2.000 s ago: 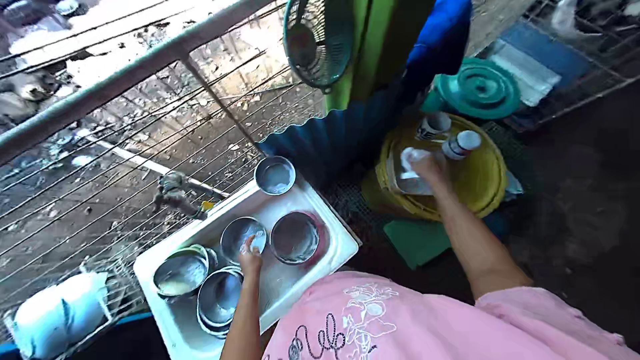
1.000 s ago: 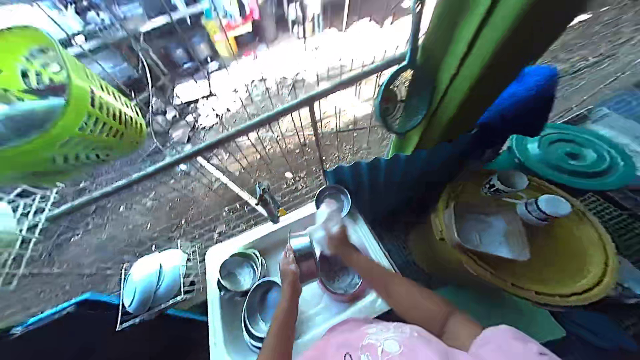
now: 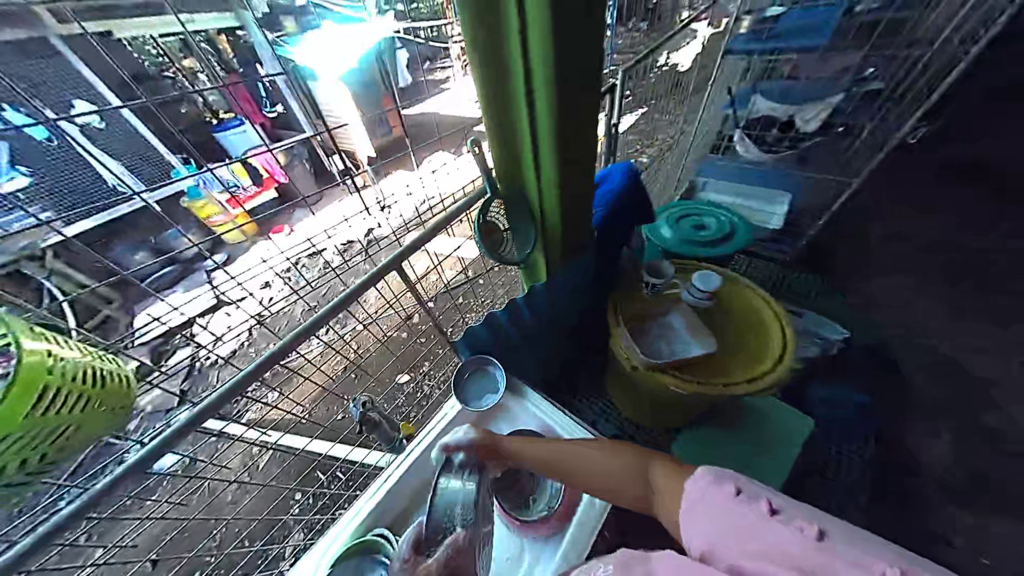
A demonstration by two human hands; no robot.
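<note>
A metal bowl, tilted on its side, is held over the white basin by my left hand at its lower edge. My right hand, with a whitish sponge or cloth in it, rests at the bowl's upper rim. Just right of the bowl, another metal bowl sits in the basin, partly covered by my right forearm. A small metal bowl with cloudy liquid stands at the basin's far corner. More stacked bowls show at the bottom edge.
To the right, a yellow tub carries a clear container of whitish stuff, a mug and a white-lidded jar. A green strainer hangs by the post. Wire fencing with a metal rail runs beyond the basin; a green basket hangs left.
My right hand was at the container on the yellow tub two seconds ago and is now at the bowl in my left hand. That bowl has been lifted and tilted. The view has swung upward.
</note>
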